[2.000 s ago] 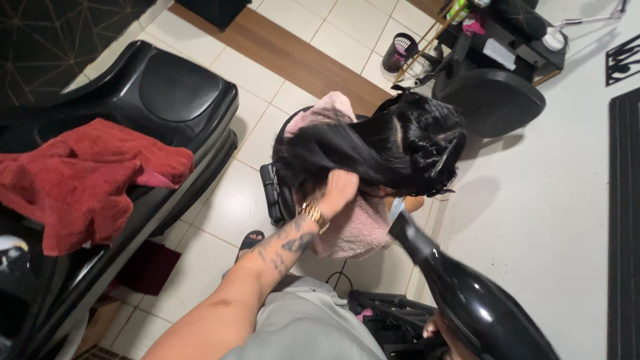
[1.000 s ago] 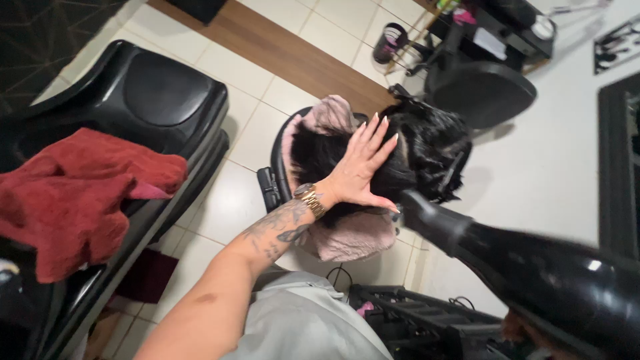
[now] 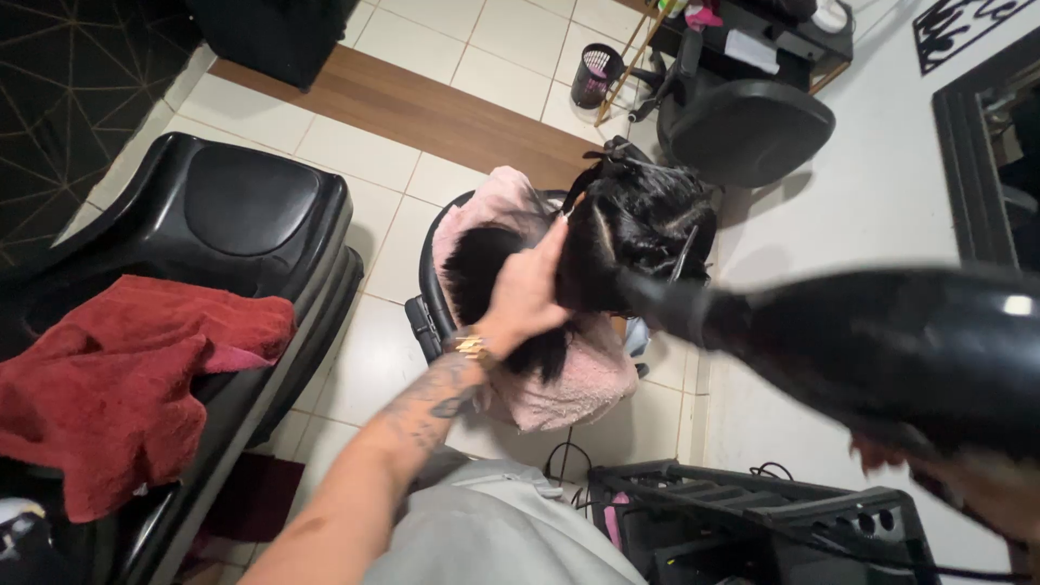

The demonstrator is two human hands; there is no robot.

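A seated person's dark hair (image 3: 650,219) is parted in sections, with clips in it. My left hand (image 3: 528,284), with a gold watch or bracelet at the wrist, lies on the loose hair behind the head; whether its fingers grip any strands is unclear. A black hair dryer (image 3: 877,349) comes in from the right, its nozzle close to the hair beside my left hand. My right hand (image 3: 967,496), blurred and partly cut off by the frame, is around the dryer's handle. Over the seated person's shoulders lies a pink towel (image 3: 569,382).
At left a red towel (image 3: 138,390) drapes over a black salon washing chair (image 3: 252,195). A black trolley (image 3: 756,504) with cords stands at the bottom right. Farther back are an empty black chair (image 3: 739,130), a mesh bin (image 3: 597,77) and a brown floor strip (image 3: 390,97). A framed mirror (image 3: 959,171) hangs at right.
My left hand has gone from near the hair ends, across spread fingers on the hair, to its present place by the head. The dryer has moved up beside the head.
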